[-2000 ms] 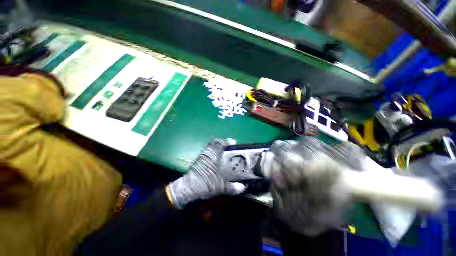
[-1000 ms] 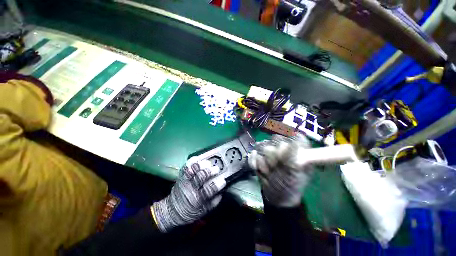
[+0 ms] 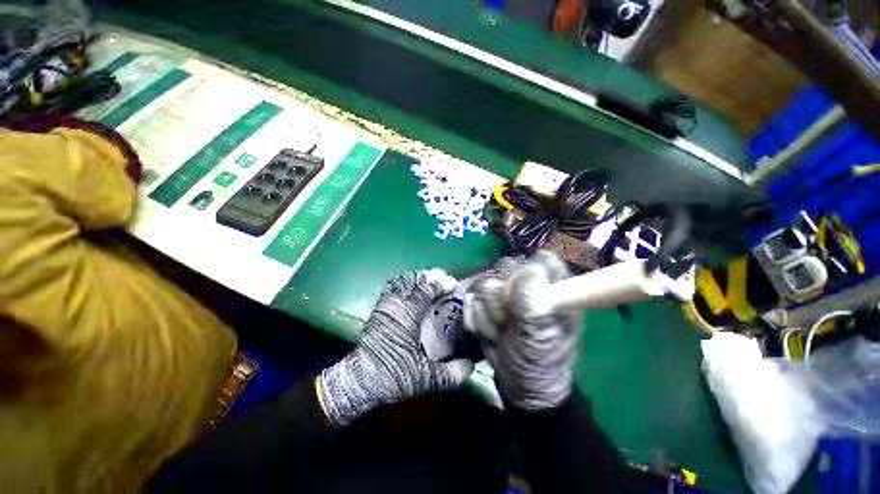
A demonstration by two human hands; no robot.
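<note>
A power socket unit (image 3: 441, 329) with a grey face and a round outlet is held low over the bench's front edge, mostly covered by the gloves. My left hand (image 3: 391, 343), in a grey-white striped glove, grips its left side. My right hand (image 3: 529, 323), also gloved, is shut on a thick white stick-like handle (image 3: 603, 287) that points right; its fingers are over the unit's right part. The handle's working end is hidden. A looped black power cord (image 3: 545, 214) lies behind the hands.
Tiny white plastic pieces (image 3: 452, 198) lie on the green bench (image 3: 371, 232). A printed packaging sheet (image 3: 323, 212) is at left, beside a person's yellow sleeve (image 3: 87, 289). A white multi-outlet strip (image 3: 632, 239), yellow-black items (image 3: 724, 292) and a plastic bag (image 3: 762, 405) are at right.
Compared with one second ago, the unit is turned and more covered by my hands. The right hand and white handle have shifted and tilted upward. The whole view has moved slightly.
</note>
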